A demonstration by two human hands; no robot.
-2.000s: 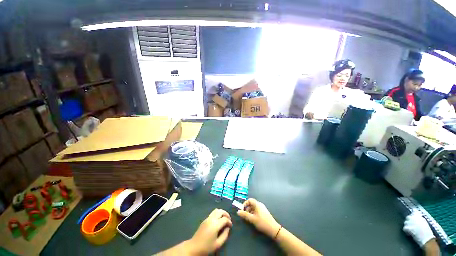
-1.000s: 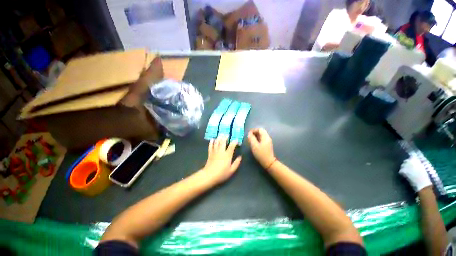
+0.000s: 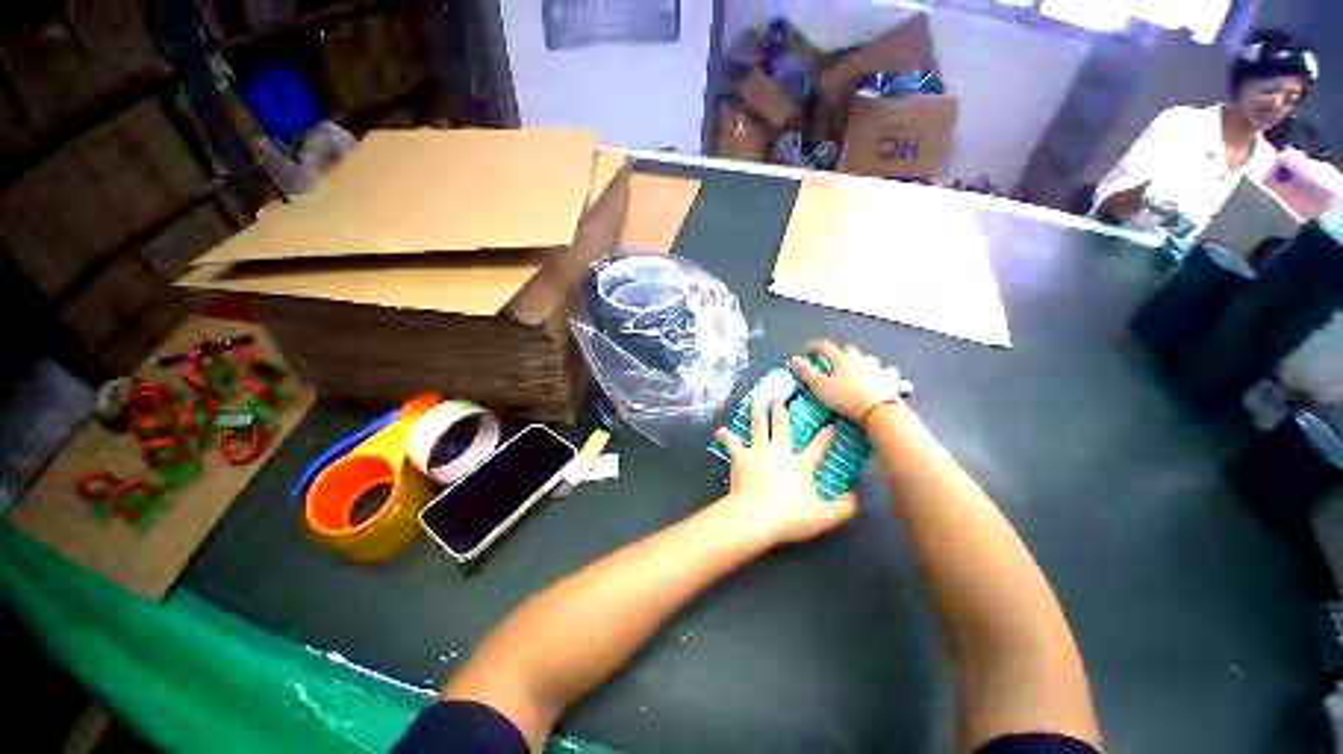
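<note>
A block stack [image 3: 837, 469] of teal pieces with pale stripes lies on the dark green bench in front of me. My left hand [image 3: 776, 479] lies on its near left part with the fingers spread over the pieces. My right hand [image 3: 854, 386] rests on its far right part with the fingers bent over it. The hands cover much of the stack, so how the rows lie under them is hidden. A small pale piece [image 3: 901, 386] shows just right of my right hand.
Left of the stack are a clear plastic bag [image 3: 666, 342], a smartphone [image 3: 498, 495], tape rolls [image 3: 361, 504] and stacked cardboard sheets [image 3: 427, 332]. A flat tan sheet [image 3: 891, 265] lies beyond. Dark green rolls [image 3: 1190, 302] stand right. A person [image 3: 1200, 162] is across the bench.
The view has turned right. The three separate teal rows are now one compact group under both hands. My right hand has moved from beside the rows onto them.
</note>
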